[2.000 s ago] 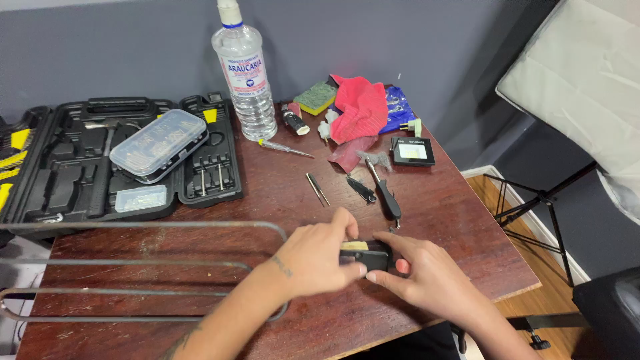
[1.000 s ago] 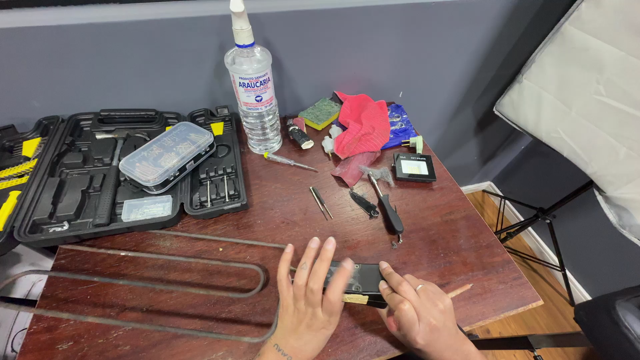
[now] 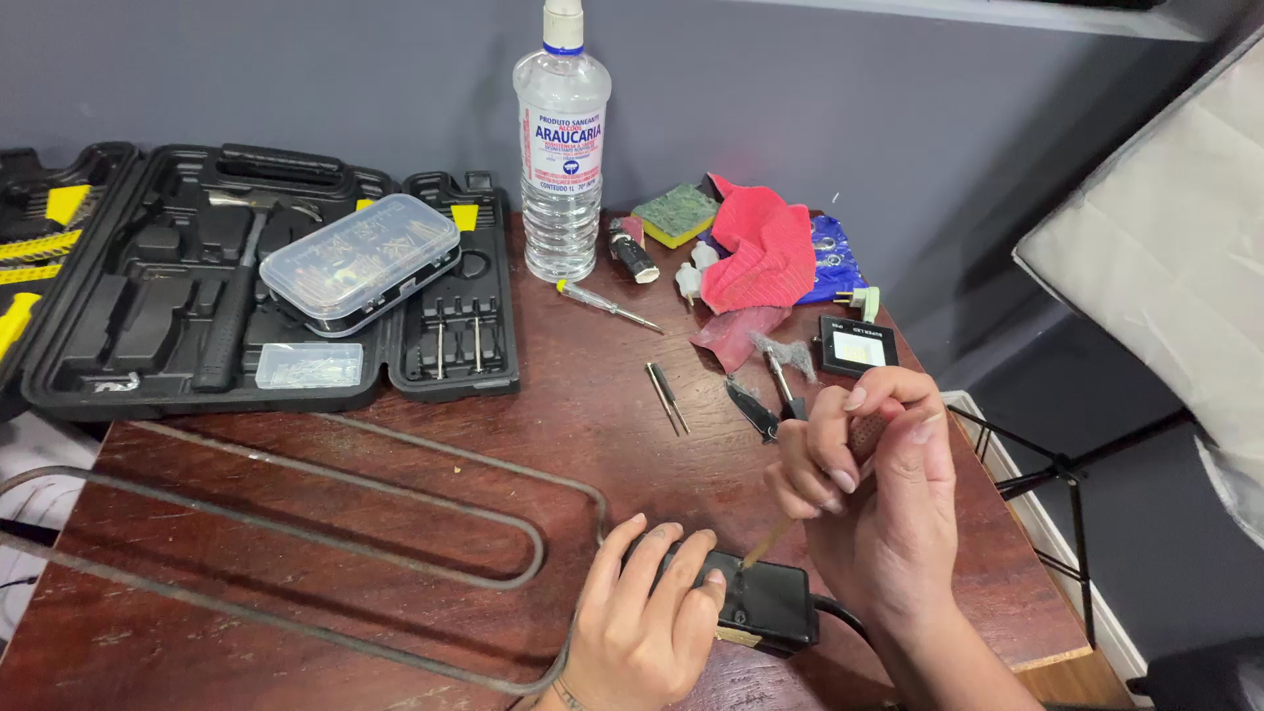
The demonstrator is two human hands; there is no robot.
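A black plastic box with a cable [image 3: 775, 597], perhaps a power adapter, lies on the wooden table near its front edge. My left hand [image 3: 652, 612] rests on the box's left part, fingers spread, pressing it down. Above the box's right end, my right hand [image 3: 869, 464] is raised with curled fingers around a thin brownish stick-like tool [image 3: 768, 541], whose tip touches the top of the box by a small hole. What the tool's upper end looks like is mostly hidden by the fingers. A bent metal heating element [image 3: 523, 583] runs to the left of my left hand.
Behind the hands lie small screwdrivers [image 3: 669, 398], a folding knife [image 3: 752, 409], a yellow-handled screwdriver [image 3: 609, 305], a small LED floodlight [image 3: 857, 347] and a red cloth [image 3: 758, 247]. A bottle of alcohol [image 3: 561, 158] stands near the wall. An opened tool case [image 3: 158, 395] fills the back left.
My right hand has risen from the box and now has a thin stick-like tool in it. My left hand has settled on the box, which both hands held up two seconds ago.
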